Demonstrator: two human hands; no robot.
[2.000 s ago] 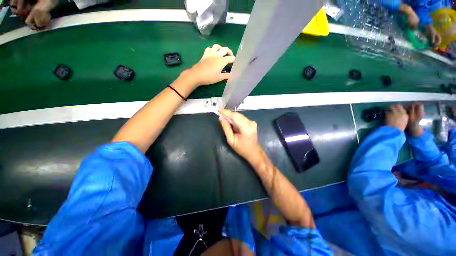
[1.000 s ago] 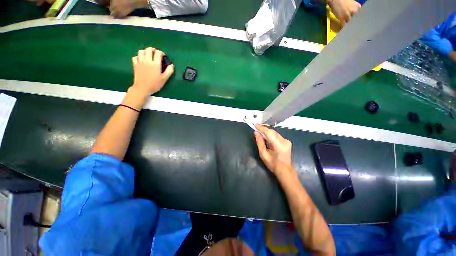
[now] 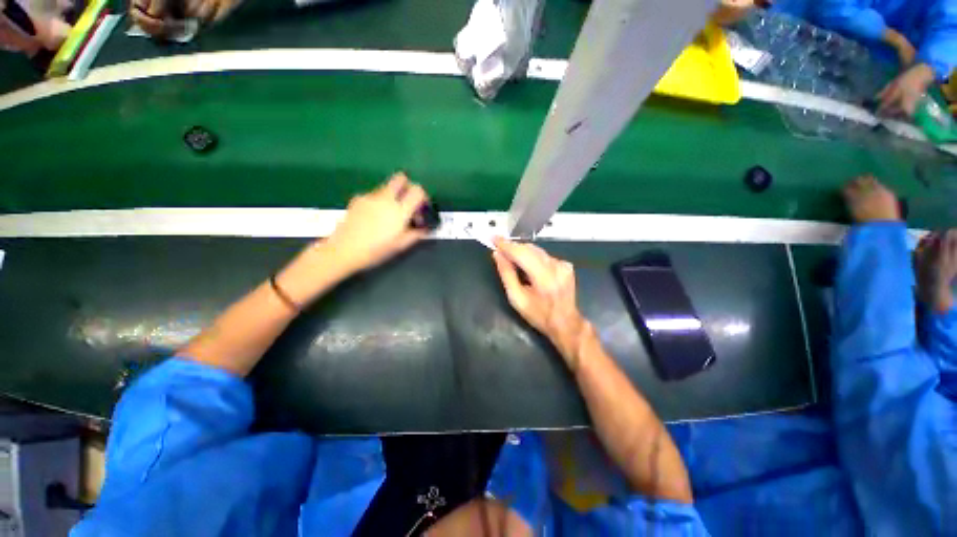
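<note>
My left hand [image 3: 378, 226] holds a small black plastic part [image 3: 425, 215] at its fingertips, over the near white edge rail. My right hand [image 3: 537, 281] holds a slim white stick [image 3: 480, 237] between thumb and finger, its tip pointing left over the rail toward the part. A small gap shows between stick and part. Another black part lies on the green belt [image 3: 315, 136] at the left [image 3: 199, 138], and one more at the right [image 3: 758, 178].
A grey metal post [image 3: 598, 105] slants up from the rail beside my right hand. A black smartphone [image 3: 664, 317] lies on the worktop [image 3: 399, 346]. A clear bag [image 3: 495, 47] and yellow tray [image 3: 705, 71] sit across the belt. Blue-sleeved workers are at right.
My left hand has moved right and toward me from the belt, carrying the black part to the rail. My right hand still holds the stick near the post. The neighbour's hand reaches over the belt.
</note>
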